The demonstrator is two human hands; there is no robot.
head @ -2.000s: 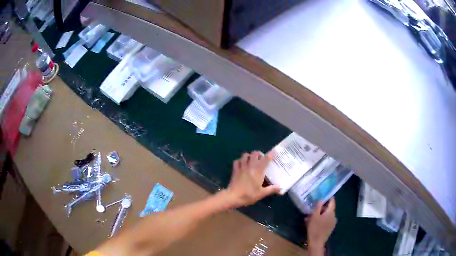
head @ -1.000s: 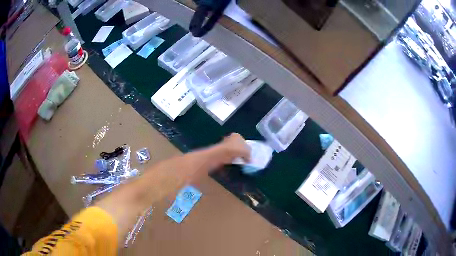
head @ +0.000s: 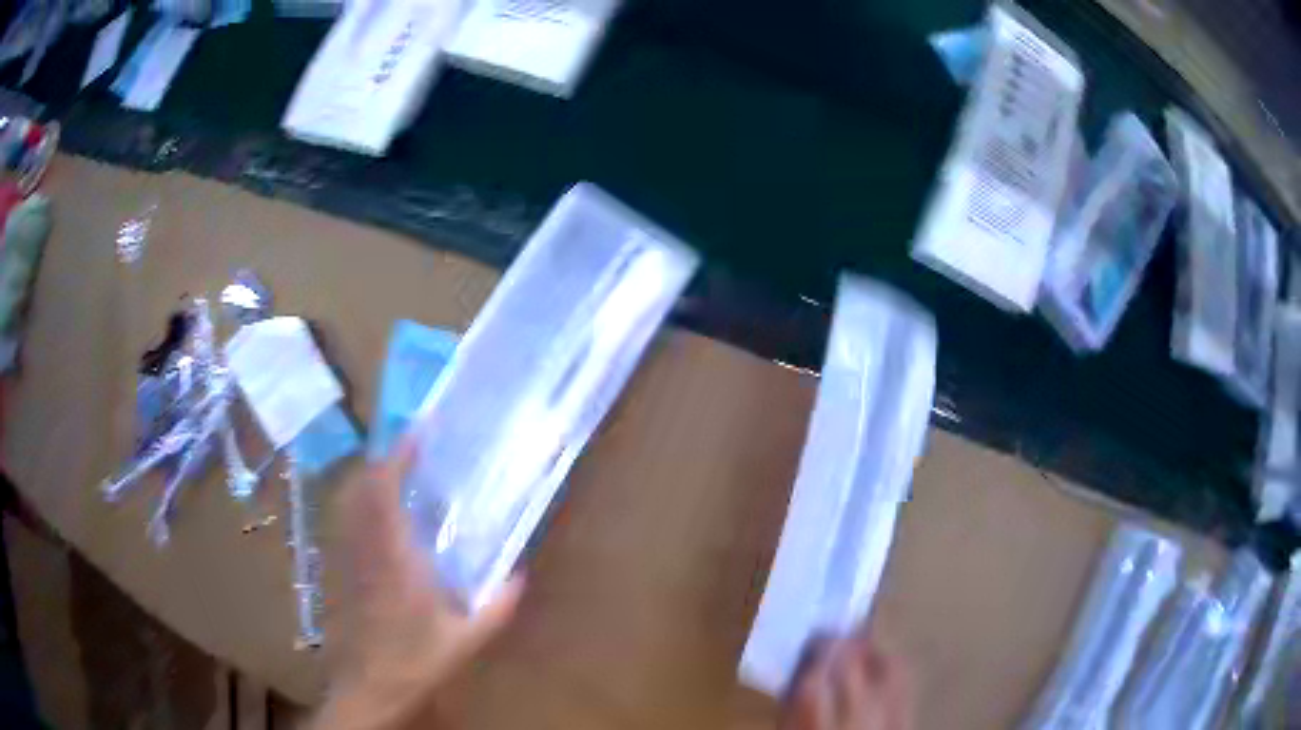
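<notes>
My left hand [head: 407,606] grips the near end of a translucent-white blister tray [head: 557,371], tilted over the bench and the belt's edge. My right hand [head: 852,687], blurred and cut off by the bottom edge, holds the near end of a narrower-looking pale tray [head: 852,471]. The two trays are apart; blur hides whether anything lies in them. A white leaflet [head: 284,378] lies on the bench, partly over a light-blue card [head: 325,439]. Another blue card [head: 411,374] shows behind the left tray. Bagged wands [head: 193,428] lie at the left.
Retail boxes [head: 1002,164] and a filled tray [head: 1113,235] stand on the dark green belt [head: 771,129]. More white boxes [head: 374,72] are at the upper left. Several pale trays [head: 1120,628] lie at the lower right. A green cloth [head: 20,271] is at the left edge.
The white leaflet, blurred in my left hand before, now lies by the wands. My left hand now holds a tray; the middle belt tray is gone. My right hand has appeared with another tray. The view has shifted.
</notes>
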